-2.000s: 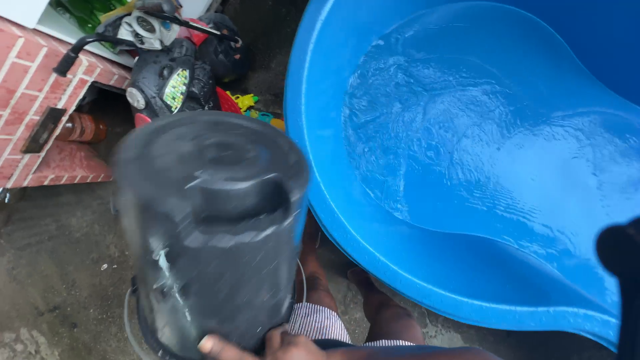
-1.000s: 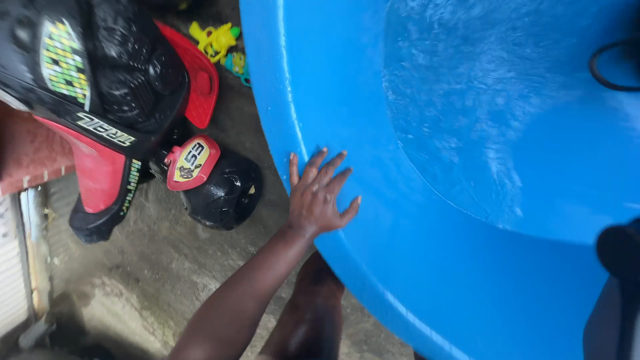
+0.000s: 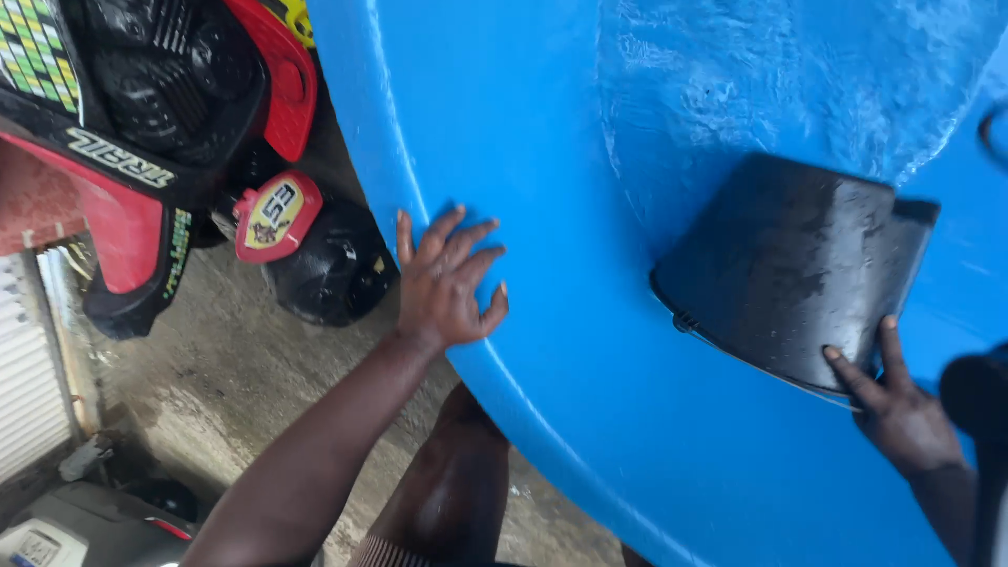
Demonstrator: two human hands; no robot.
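A black plastic bucket (image 3: pixel 787 268) lies tilted inside a large blue plastic pool (image 3: pixel 535 315), near the shallow water (image 3: pixel 724 87). At the lower right, my right hand (image 3: pixel 906 409) grips the bucket at its rim side, two fingers on the outer wall; the thumb is hidden. A thin wire handle (image 3: pixel 772 374) runs along the bucket's lower edge. My left hand (image 3: pixel 449 283) rests flat on the pool's rim with fingers spread, holding nothing.
Left of the pool stands a black and red toy ride-on vehicle (image 3: pixel 157 118) on the wet concrete floor (image 3: pixel 236 378). A yellow plastic toy (image 3: pixel 298 20) lies by the rim. My leg (image 3: pixel 453 472) is beside the pool. A dark object (image 3: pixel 976 394) blocks part of the right edge.
The bucket, upright-looking outside the pool two seconds ago, is now inside it. My right hand and the bucket have come into view since one second ago; my left hand stays on the rim.
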